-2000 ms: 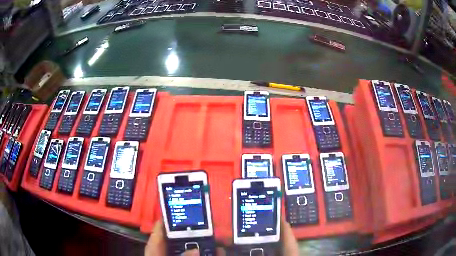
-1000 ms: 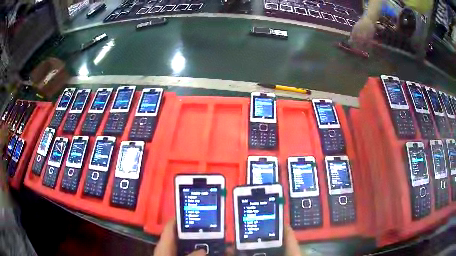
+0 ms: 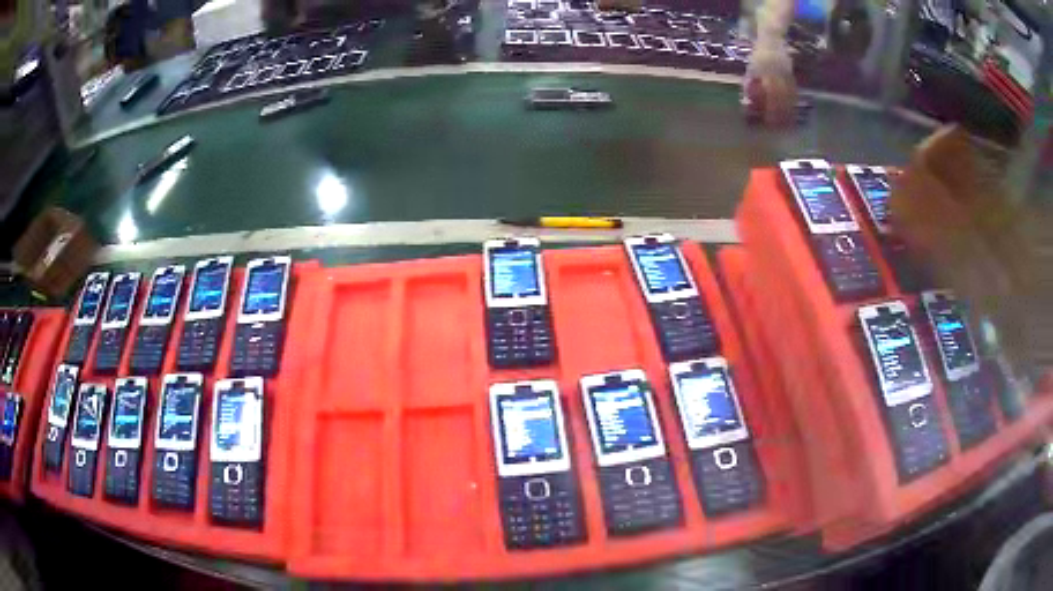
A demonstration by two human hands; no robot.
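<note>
Neither of my hands shows for certain. The central red tray holds two phones in its back row and three in its front row, including a lit phone with a blue and white list screen. Pockets at its left, and one between the two back phones, are empty. The left red tray holds two rows of lit phones, one with a mostly white screen. On the right, a higher stack of red trays holds more lit phones, partly hidden by a blurred brown shape I cannot identify.
A yellow and black pen lies on the pale strip. A small cardboard box stands at left. Loose phones, one dark, lie on the green surface. Another person's blurred hand is at the far side. A grey curved thing shows at lower right.
The two held phones and my hands have left the picture. The trays appear shifted left and lower. The blurred brown shape has appeared over the right stack.
</note>
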